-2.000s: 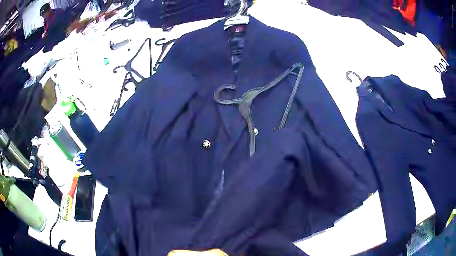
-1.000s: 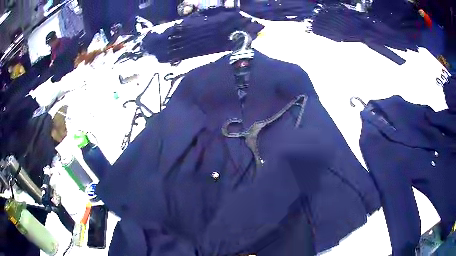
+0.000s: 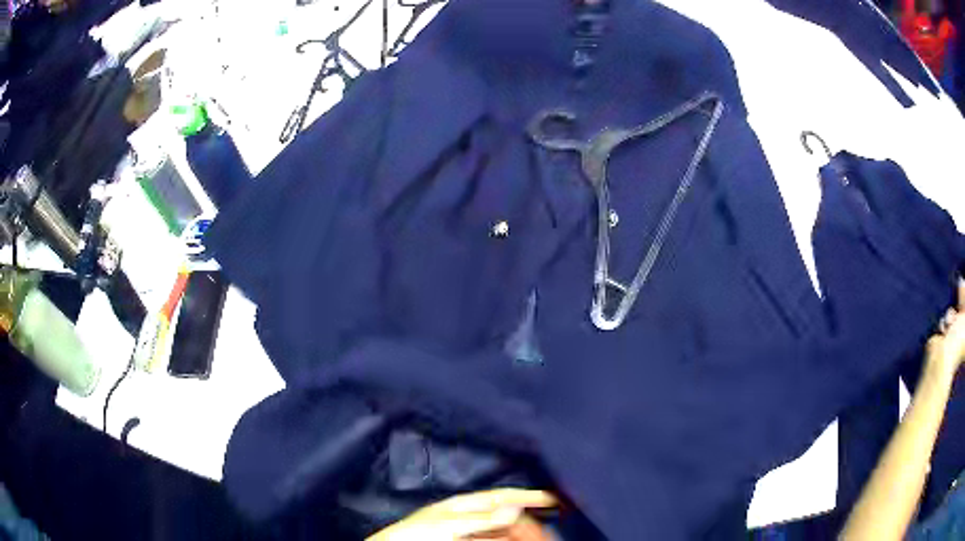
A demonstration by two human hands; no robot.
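Observation:
A navy blazer (image 3: 423, 285) lies spread front up, with small shiny buttons on its front. A dark plastic hanger (image 3: 599, 159) lies loose on its chest. My left hand (image 3: 476, 516) is at the bottom centre, blurred and cut off by the frame, with its fingers at the turned-up hem. Shiny dark lining (image 3: 413, 460) shows just above it. My right hand (image 3: 949, 336) is at the right edge, partly cut off, its fingers on navy fabric that stretches out from the blazer. Whether either hand holds a tool cannot be told.
Another navy jacket (image 3: 873, 227) on a hanger lies at the right. A black phone (image 3: 198, 325), a pale green bottle (image 3: 51, 336) and a dark bottle with a green cap (image 3: 217, 159) stand or lie at the left. More hangers (image 3: 337, 58) lie at the upper left.
Both hands have come into view. The hem has been turned up, showing lining, and the blazer's lower right part is drawn out rightward. The view has shifted, placing the blazer higher and further right.

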